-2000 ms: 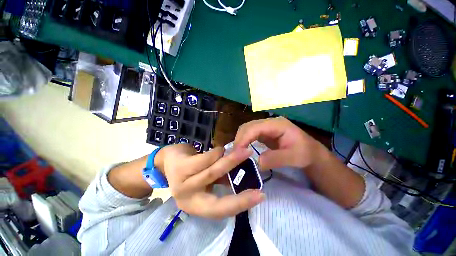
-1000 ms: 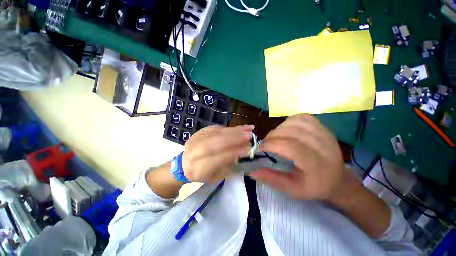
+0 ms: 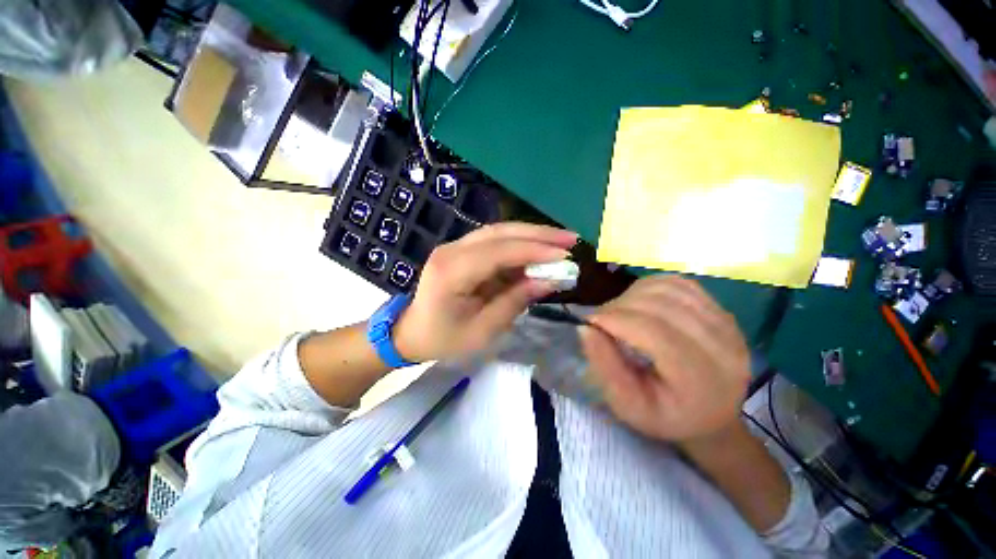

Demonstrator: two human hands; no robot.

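My left hand (image 3: 464, 289), with a blue band on its wrist, pinches a small whitish unit (image 3: 554, 273) between thumb and fingertips above my lap. The unit is seen nearly edge-on, and its inner side cannot be made out. My right hand (image 3: 672, 355) is close to the right of it, fingers curled and pinched on a thin dark tool (image 3: 559, 316) whose end points toward my left hand. The tool is blurred; its exact kind cannot be told. The tool and the unit appear apart.
A black compartment tray (image 3: 428, 216) with watch units is beyond my left hand. A yellow sheet (image 3: 715, 197) lies on the green mat (image 3: 557, 66). Small boards (image 3: 901, 278), a white battery (image 3: 832, 272) and an orange stick (image 3: 910, 349) lie right of it. A white power strip (image 3: 457, 38) stands at the back.
The unit was first held with its dark screen showing; now it is edge-on in my left fingertips. My hands have moved apart since one second ago, and the camera view has shifted.
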